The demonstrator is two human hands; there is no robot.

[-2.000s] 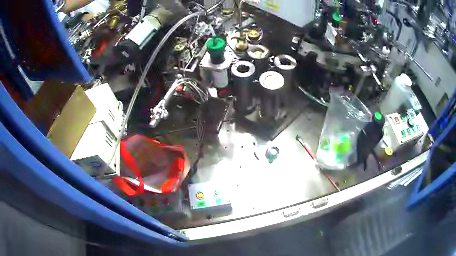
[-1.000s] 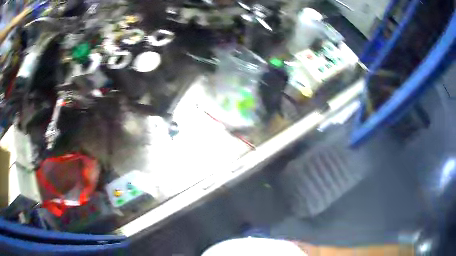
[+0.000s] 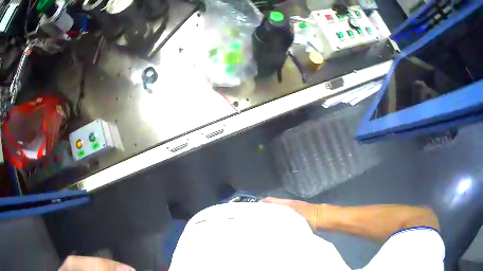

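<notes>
My left hand (image 3: 96, 263) shows at the bottom left edge, cut off and blurred; its fingers and any hold cannot be made out. My right hand (image 3: 288, 203) is at my waist, mostly hidden by my white shirt; whether it holds anything cannot be told. Both are apart from the machine base. On the metal plate (image 3: 124, 114) lie a small dark ring-like part (image 3: 149, 77) and a crumpled clear bag (image 3: 227, 53) with bright green pieces. A dark bottle (image 3: 273, 45) with a green cap is right of the bag.
A button box (image 3: 94, 140) and a red-edged bag (image 3: 36, 127) are at the left front. A larger button control box (image 3: 349, 33) is at the right. Blue-framed doors (image 3: 423, 114) flank the base. A ribbed clear tray (image 3: 325, 156) is on the floor below.
The view has tilted down and turned right, so the plate's items sit higher in the picture. My shirt, right arm and both hands have come into view.
</notes>
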